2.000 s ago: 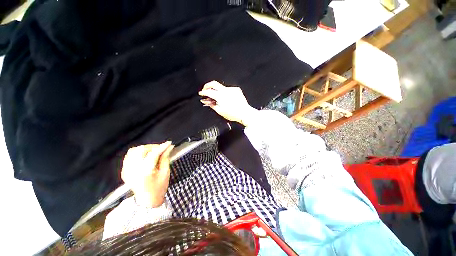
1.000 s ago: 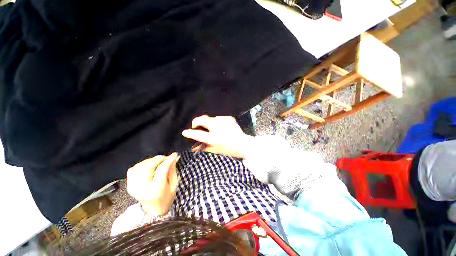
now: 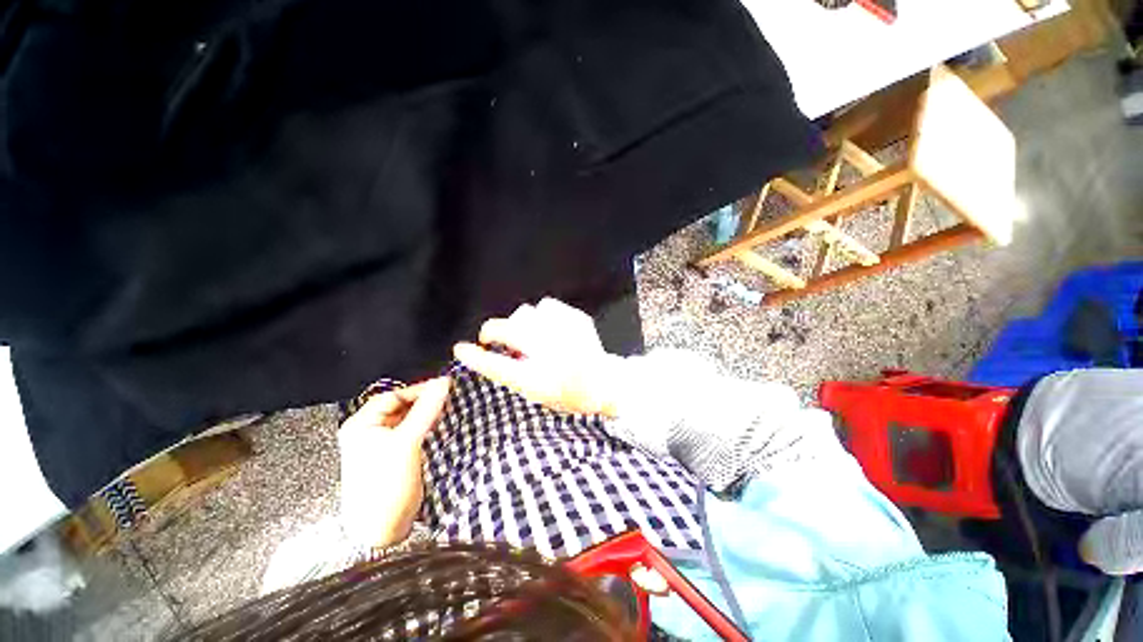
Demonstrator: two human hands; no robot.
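A large black garment [image 3: 313, 188] covers most of the white table and hangs over its front edge to my lap. White lint specks show on it. My left hand [image 3: 399, 433] pinches the garment's near edge between thumb and fingers, above the checked apron [image 3: 552, 470]. My right hand [image 3: 542, 357] is just to the right at the same edge, fingers curled, with a small dark gap under them. Whether it holds a tool is hidden by the fingers.
The white table [image 3: 865, 57] shows at the upper right. A wooden stool [image 3: 959, 157] stands right of the garment on the speckled floor [image 3: 677, 301]. A red plastic stool [image 3: 921, 445] with part of a person, and a blue object [image 3: 1065, 320], are at the right.
The black garment has been drawn toward the lap and spread lower and to the right. My right hand has come down from the cloth to the edge beside my left hand.
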